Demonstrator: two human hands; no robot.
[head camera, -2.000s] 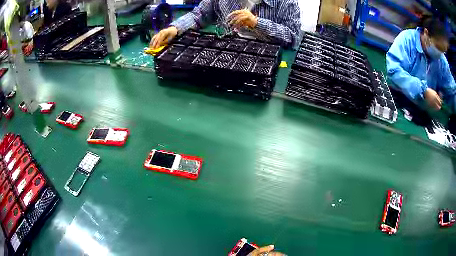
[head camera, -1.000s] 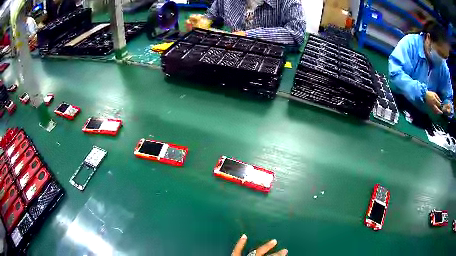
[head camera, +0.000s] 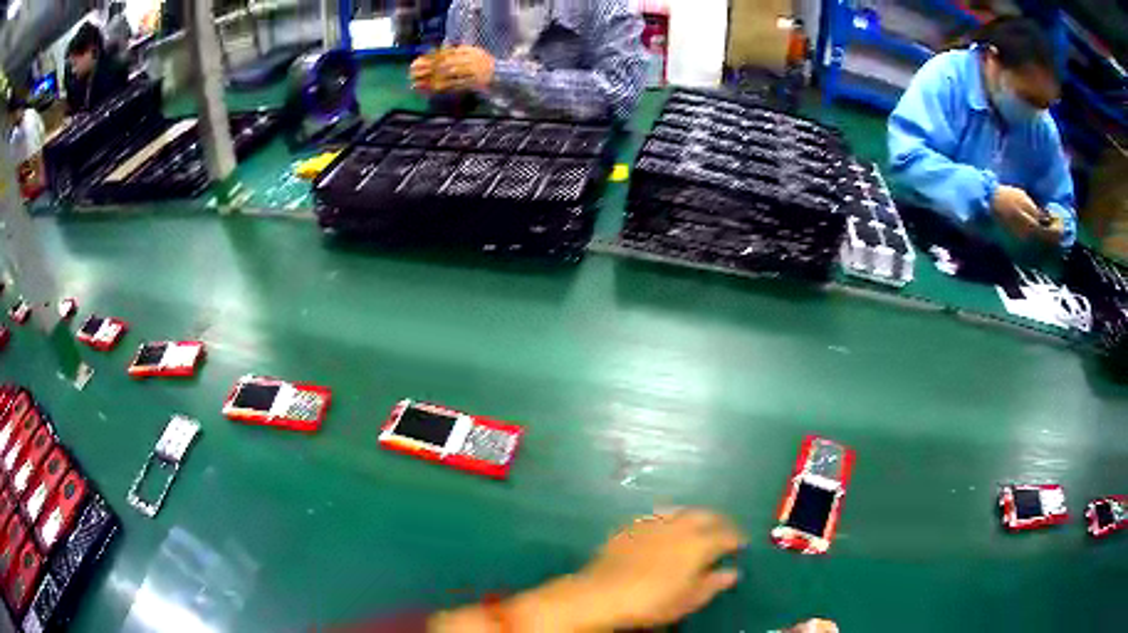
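Observation:
My left hand (head camera: 662, 569) reaches in from the bottom edge, blurred, with its fingers apart and nothing visible in it. It is left of and below a red keypad phone (head camera: 813, 495) that lies nearly upright in view, not touching it. Only the fingertips of what looks like my right hand (head camera: 810, 627) show at the bottom edge; what they hold is hidden. Another red phone (head camera: 452, 438) lies left of my left hand, screen end to the left. More red phones (head camera: 277, 403) trail off to the far left. Two others (head camera: 1033, 506) lie at the right.
A silver-grey frame (head camera: 165, 464) lies at left, beside a black tray of red parts (head camera: 43, 507). Black tray stacks (head camera: 458, 179) and a white tray (head camera: 876, 229) stand along the far side. Two people work opposite. A metal post (head camera: 210, 99) rises at far left.
A phone first seen by my hand at the bottom edge now lies on the green surface. My left hand has come further into view. The view has turned right, so things appear further left.

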